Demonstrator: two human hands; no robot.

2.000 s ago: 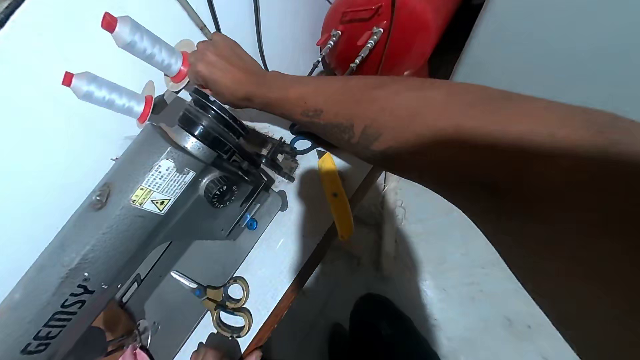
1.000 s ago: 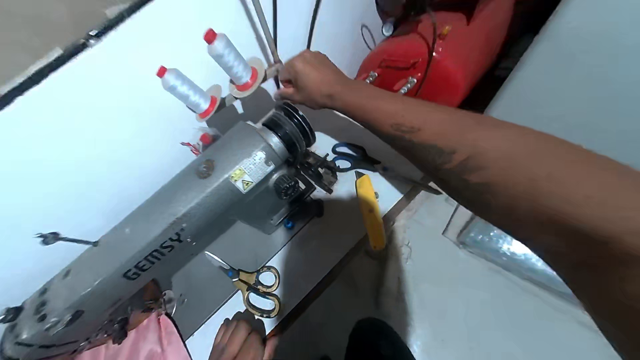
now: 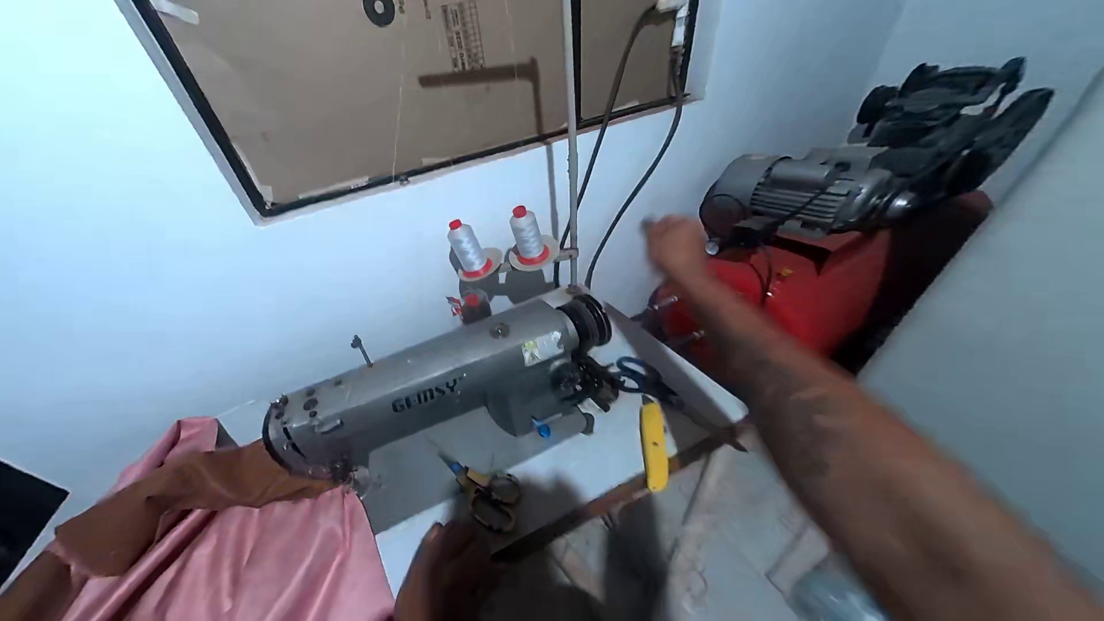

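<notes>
My right hand, blurred, is raised in front of the red air compressor, right of the thread stand; its fingers are bent and whether it holds anything is unclear. My left hand is low at the table's front edge, just below the gold-handled scissors, partly dark and cut off. A grey Gemsy sewing machine stands on the table, with a black handwheel at its right end. Pink satin fabric and brown fabric lie at its left end. A yellow utility knife and dark-handled scissors lie on the right.
Two white thread cones stand on a holder behind the machine. A red air compressor with a grey motor is on the right. Black cables hang beside a thin pole. The wooden table edge faces the floor.
My right hand has moved right, away from the thread stand beside the handwheel, to in front of the compressor. The view has swung up and back, showing the cardboard-covered window and compressor motor.
</notes>
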